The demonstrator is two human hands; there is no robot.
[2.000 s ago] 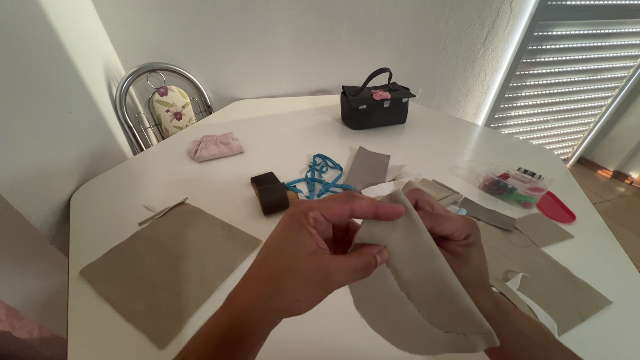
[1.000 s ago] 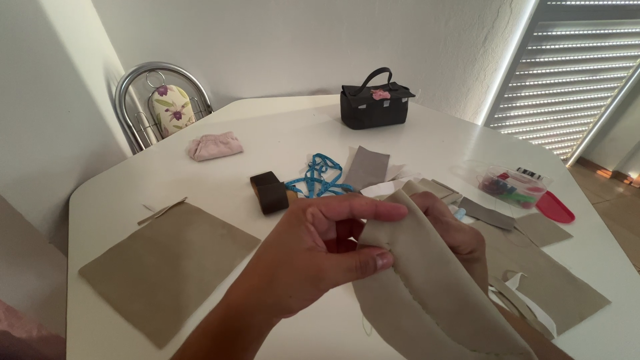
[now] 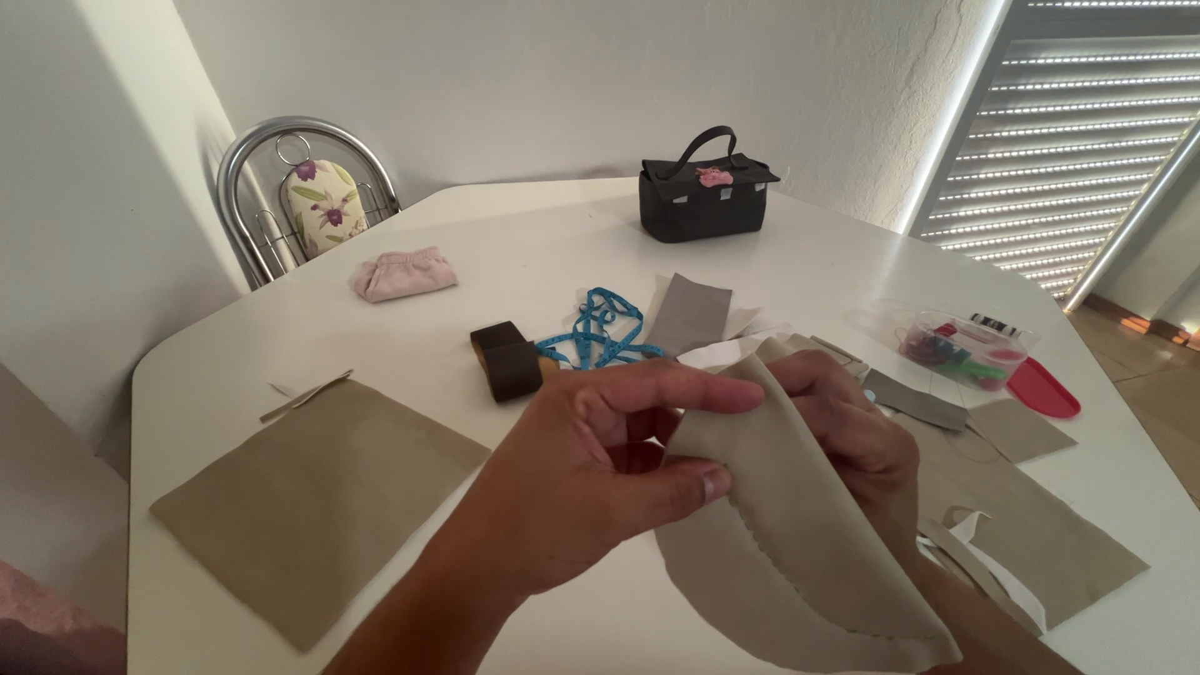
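My left hand [image 3: 600,469] pinches the upper left side of a beige fabric piece [image 3: 787,525] between thumb and forefinger. Behind the top right edge of that piece is my right hand [image 3: 848,431], its fingers bent against the cloth; the fingertips are partly hidden, and a needle cannot be made out. A curved line of greenish stitches runs along the lower part of the held cloth, where two layers overlap. Just beyond my left hand lie a blue tape measure [image 3: 600,328] and a dark brown folded strip [image 3: 511,361].
A flat beige fabric square [image 3: 323,506] lies left. A pink cloth [image 3: 408,274] and a black handbag [image 3: 703,202] stand farther back. At right are a clear plastic box [image 3: 966,352] of sewing supplies, a red lid [image 3: 1045,387], a grey strip [image 3: 914,398] and beige fabric [image 3: 1050,534].
The held fabric has shifted and its lower right part hangs differently. My right hand has moved slightly at the top edge, while my left hand keeps nearly the same pinch.
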